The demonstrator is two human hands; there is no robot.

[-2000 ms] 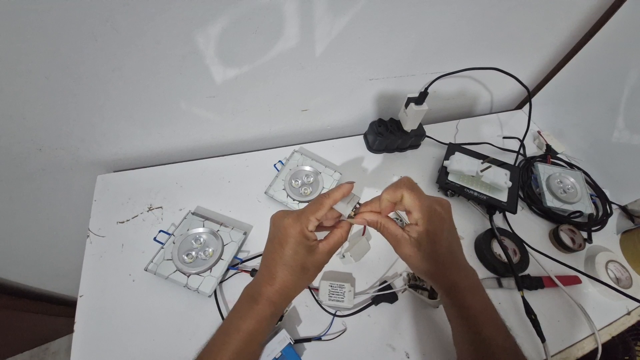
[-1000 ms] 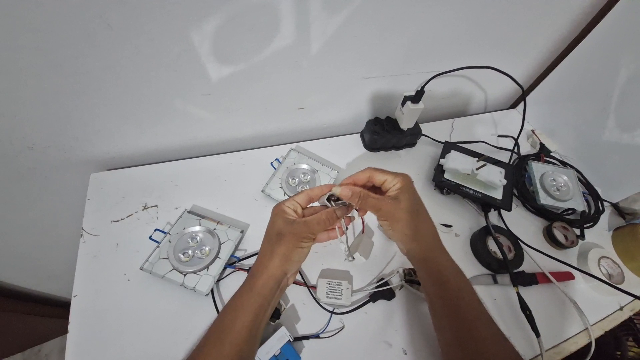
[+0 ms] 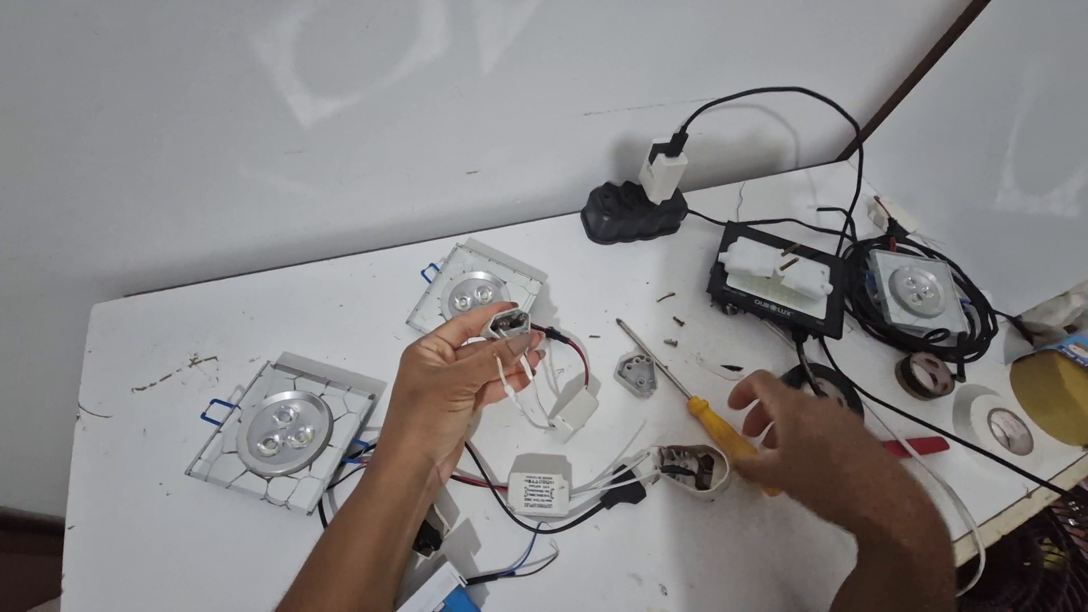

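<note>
Between the thumb and fingers of my left hand (image 3: 463,365) is a small grey plug housing half (image 3: 508,323), its inside facing up, with thin white wires hanging below. A white LED driver (image 3: 575,410) with a red and black lead lies just right of that hand. My right hand (image 3: 790,450) is over the yellow handle of a screwdriver (image 3: 712,423); whether the fingers touch it is unclear. The screwdriver's shaft points up and left. Left of the shaft lies the grey housing's other half (image 3: 636,375). Small screws (image 3: 671,342) lie nearby.
Two square glass LED spotlights (image 3: 285,432) lie at left and centre. Another driver (image 3: 539,495) connects by wires to an opened white socket (image 3: 693,472). Behind stand a black power strip (image 3: 633,212) and a floodlight (image 3: 775,279). Tape rolls (image 3: 925,376) and coiled black cable (image 3: 986,327) lie right.
My hands were together at the small part; my right hand has moved away to the right, to the screwdriver. My left hand still holds the part. The screwdriver and loose housing half are now uncovered.
</note>
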